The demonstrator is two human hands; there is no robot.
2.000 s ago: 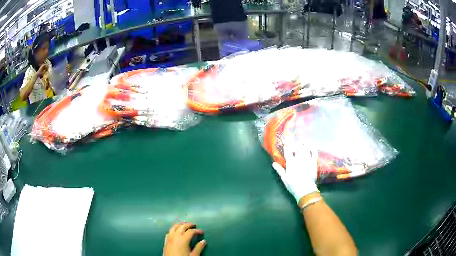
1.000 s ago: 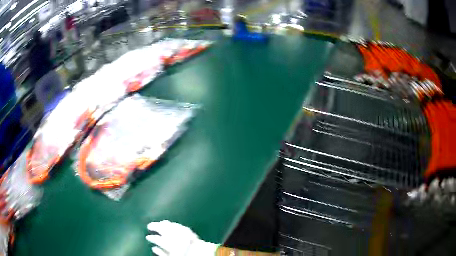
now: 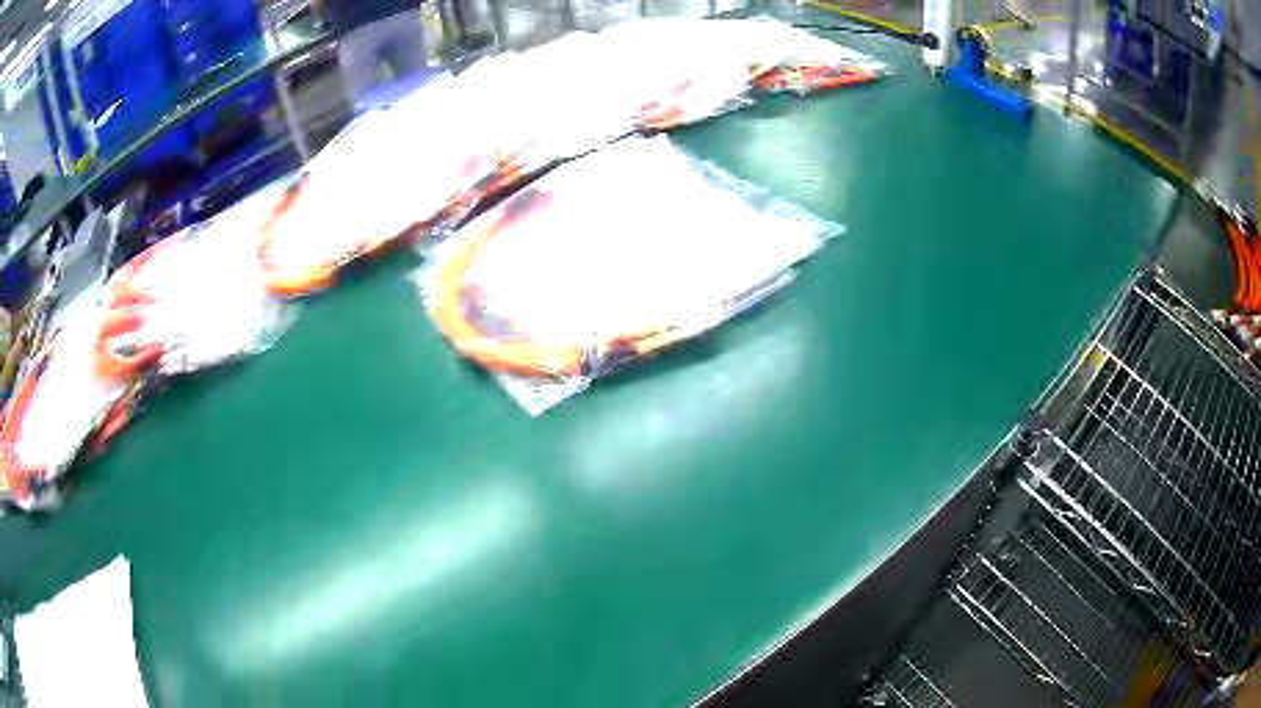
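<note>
A clear plastic bag with a coiled orange cable assembly (image 3: 553, 263) lies flat on the green bench mat (image 3: 664, 512), nearest in front of me. Its orange curve shows at the left and lower edge; glare whitens the rest. Behind it, a row of overlapping bagged cables (image 3: 526, 118) runs along the far edge and down to the left. Neither my left hand nor my right hand is in view.
A white stack of poly bags (image 3: 86, 643) lies at the lower left. A silver wire shelving cart (image 3: 1148, 484) stands against the bench's right edge. A blue tool (image 3: 985, 80) sits at the far corner. Loose orange cables (image 3: 1242, 263) show at the far right.
My gloved right hand, on the bag two seconds ago and low over the mat one second ago, has left the picture. The view swung right and partly back.
</note>
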